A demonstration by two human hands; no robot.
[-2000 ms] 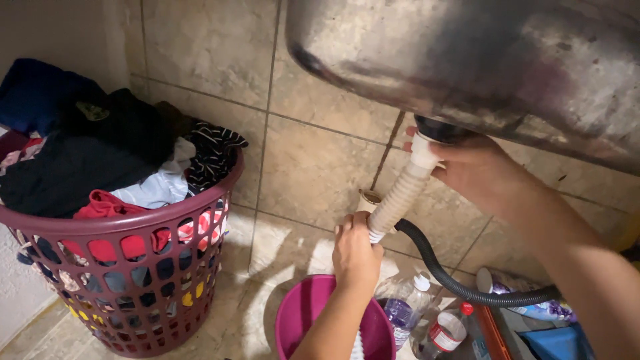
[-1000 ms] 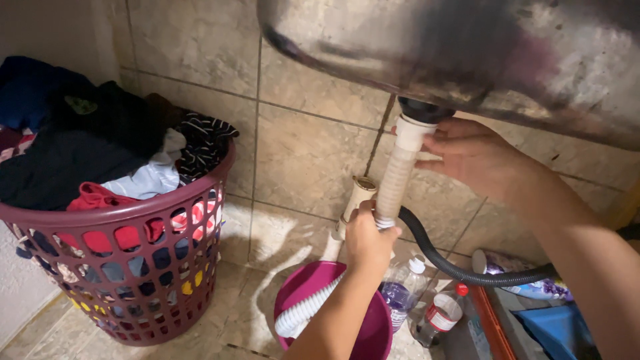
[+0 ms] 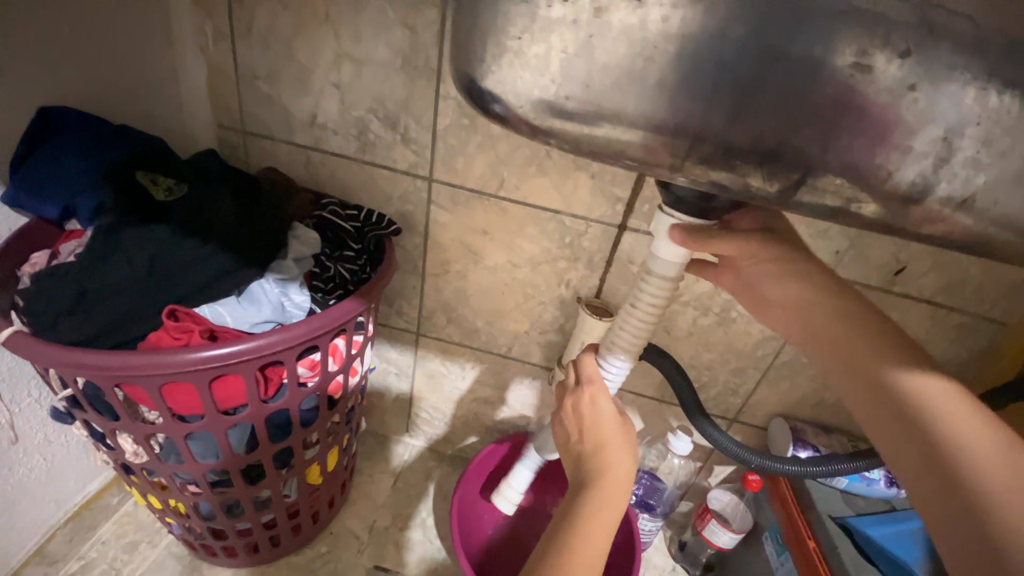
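Observation:
My right hand point(image 3: 740, 252) grips the white collar at the top of a corrugated plastic drain hose point(image 3: 640, 308), just under the black drain fitting point(image 3: 684, 200) of a metal sink basin point(image 3: 720, 104). Lower down, my left hand point(image 3: 594, 416) is wrapped around the same hose. The hose's white lower end point(image 3: 512, 488) hangs over a magenta bucket point(image 3: 468, 512). Behind the hose, an upright open pipe stub point(image 3: 590, 324) stands near the tiled wall, and a black corrugated hose point(image 3: 712, 428) curves off to the right.
A maroon laundry basket point(image 3: 208, 360) heaped with clothes point(image 3: 144, 248) stands at the left. Right of the bucket are a bottle with purple liquid point(image 3: 656, 488), a red-capped bottle point(image 3: 720, 520), a purple-and-white package point(image 3: 840, 456) and a blue plastic item point(image 3: 888, 540). The basin overhangs my hands.
The hose's white lower end has swung, now pointing down inside the bucket; one second ago it lay more slanted toward the bucket's left. Both hands remain on the hose.

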